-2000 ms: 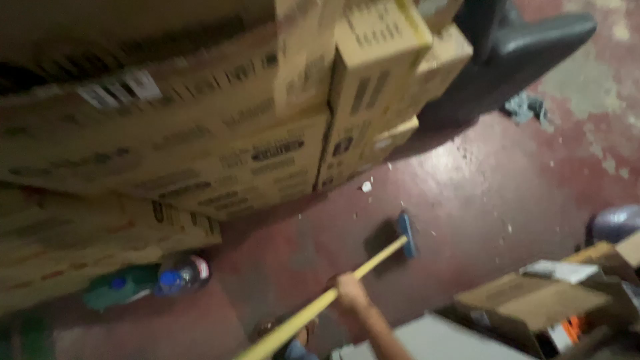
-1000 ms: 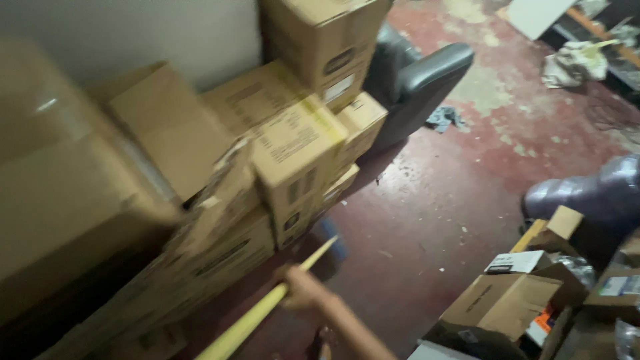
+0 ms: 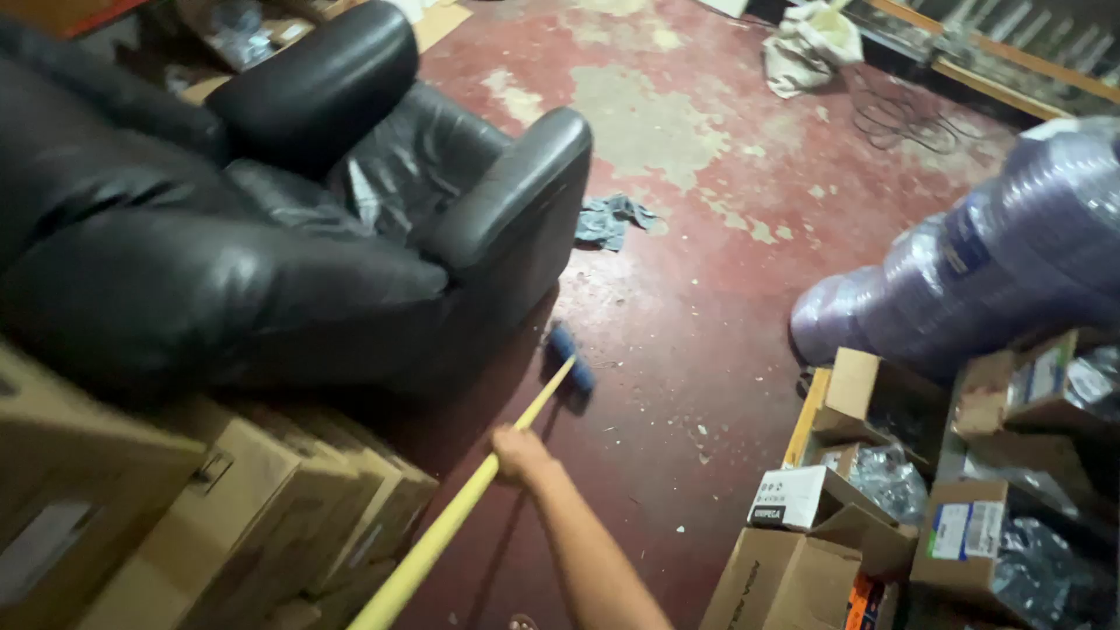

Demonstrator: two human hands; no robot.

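My right hand point(image 3: 518, 453) is closed around the yellow pole of a push broom point(image 3: 442, 534), with the forearm coming up from the bottom edge. The pole slants from the lower left towards the blue broom head point(image 3: 572, 357), which rests on the red floor point(image 3: 647, 437) beside the black leather armchair point(image 3: 490, 227). Small light bits of debris point(image 3: 703, 430) lie scattered to the right of the head. A crumpled grey-blue cloth point(image 3: 612, 220) lies beyond the broom head, next to the armchair. My left hand is outside the view, as is the pole's upper end.
Cardboard boxes point(image 3: 289, 499) stand at the lower left. Opened cartons point(image 3: 761, 569) holding plastic-wrapped items crowd the lower right, below purple plastic-wrapped rolls point(image 3: 945, 262). A pale cloth bag point(image 3: 809, 48) and a dark cable point(image 3: 901, 118) lie on the floor farther back.
The view has swung away from the stacked boxes, showing much more of the armchair. My right hand stays on the pole. The broom head, beside the boxes earlier, is now beside the armchair.
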